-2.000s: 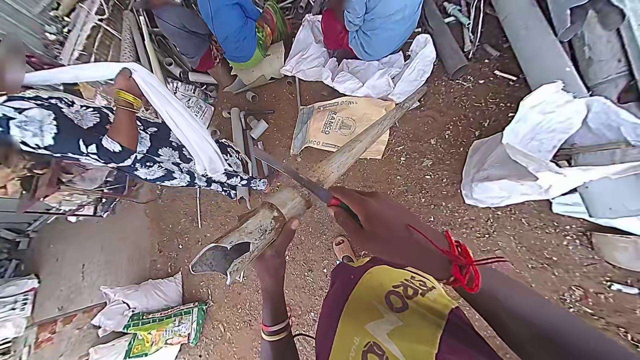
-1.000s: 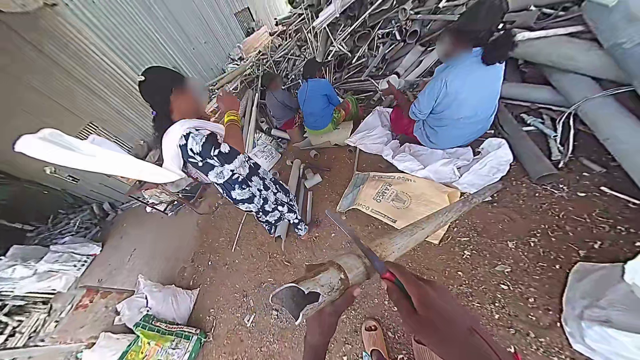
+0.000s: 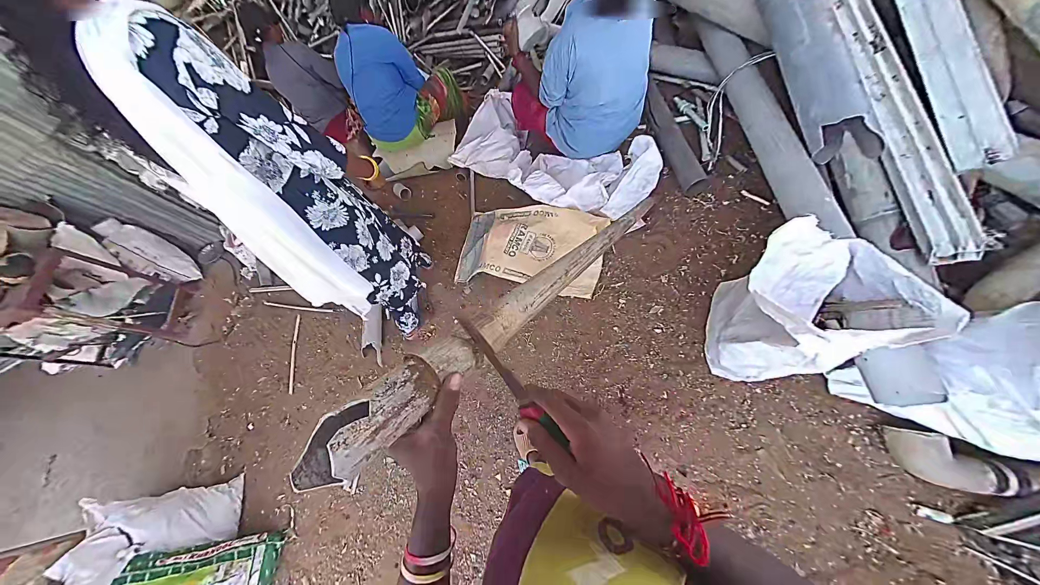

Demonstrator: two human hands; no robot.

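Observation:
A long, worn plastic pipe (image 3: 528, 313) slants from lower left to upper right, its broken open end toward the lower left. Around its underside near a collar, my left hand (image 3: 432, 443) holds it, thumb on top. Bangles circle that wrist. My right hand (image 3: 589, 455), with red thread at the wrist, is closed on the red and dark handle of a knife (image 3: 494, 357). The blade points up and left and lies over the pipe just beyond the collar; whether it touches is not plain.
A printed sack (image 3: 528, 244) lies under the pipe's far end. A person in floral clothing (image 3: 325, 195) stands at left with white cloth. Several people sit ahead beside a pile of pipes. White sheets (image 3: 821, 309) and large pipes (image 3: 764, 122) are at right, filled sacks (image 3: 171, 520) at lower left.
Between the frames the view swings noticeably. Both hands keep their hold on the pipe and the knife. The white cloth by the standing person stretched out to the left one second ago and now hangs down diagonally.

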